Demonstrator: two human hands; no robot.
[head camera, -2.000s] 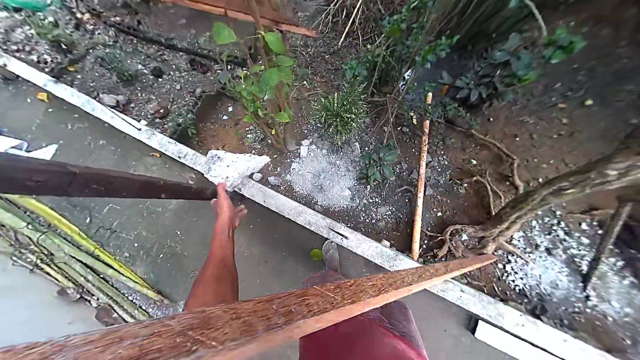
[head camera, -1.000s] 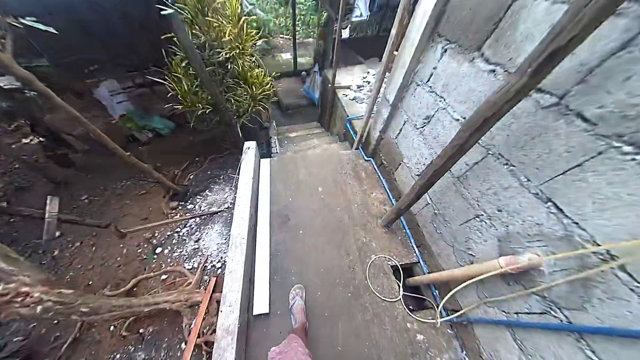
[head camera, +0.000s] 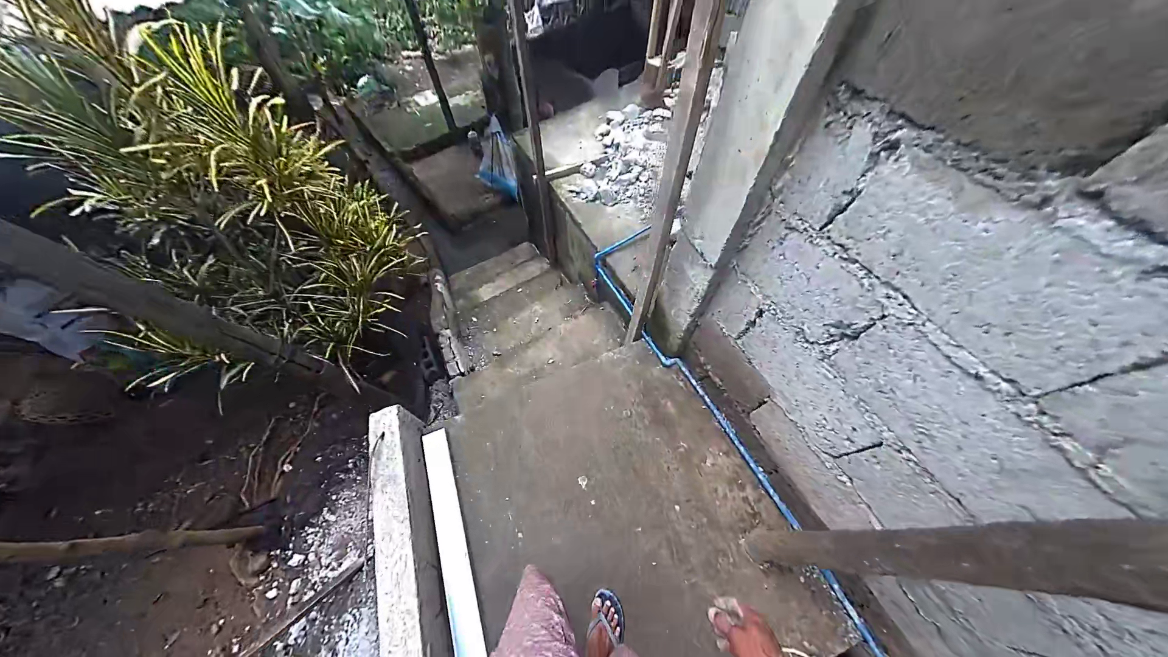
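Observation:
At the bottom edge, right of the sandalled foot (head camera: 604, 622), part of my right hand (head camera: 744, 628) shows above the concrete walkway (head camera: 584, 456). Its fingers look greyish and partly bent. The palm is cut off by the frame, so I cannot tell whether it holds anything. A wooden prop (head camera: 967, 558) slants in to the right of this hand, with a blue pipe (head camera: 762, 476) running along the foot of the wall. My left hand is out of view.
Concrete steps (head camera: 538, 306) lead down ahead. A hollow-block wall (head camera: 922, 338) bounds the right side, with an upright wooden post (head camera: 677, 173) near it. On the left are a low concrete curb (head camera: 396, 538), a white strip (head camera: 452, 547) and a leafy shrub (head camera: 265, 219).
The view has swung and moved forward along the walkway, so the steps look nearer. My right hand now shows at the bottom edge; one second ago no hand was in view.

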